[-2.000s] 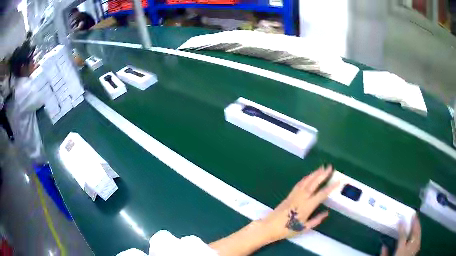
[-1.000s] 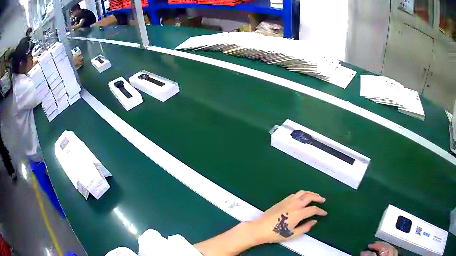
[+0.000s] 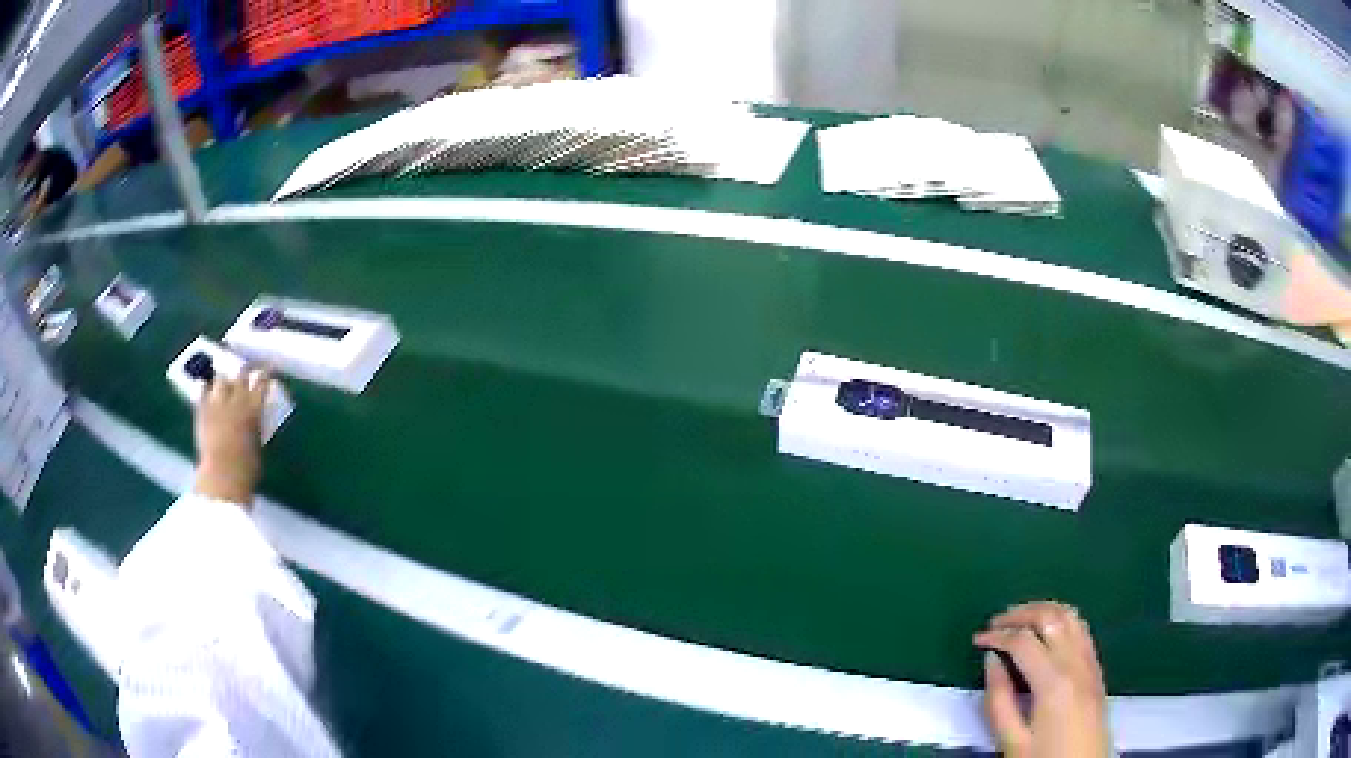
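My left hand reaches to the far left, its fingers on a short watch box that lies on the green belt and is partly covered by them. A second watch box lies just beyond. My right hand is near the belt's front rail, cut off by the lower edge, fingers curled; a dark patch shows between them, and I cannot tell if it holds anything. In front of it lies a long watch box, watch picture up, with a clear hang tab at its left end. A turned-over box lies to the right.
Fanned white card stacks and flat cards lie across the belt. A larger white box stands at far right. The unfolded sleeve is partly behind my left sleeve. White cartons are at the left edge. A pale rail crosses in front.
The view has turned left. My left hand has moved from the middle of the belt to the short box at far left. My right hand has come further into view, away from the turned-over box.
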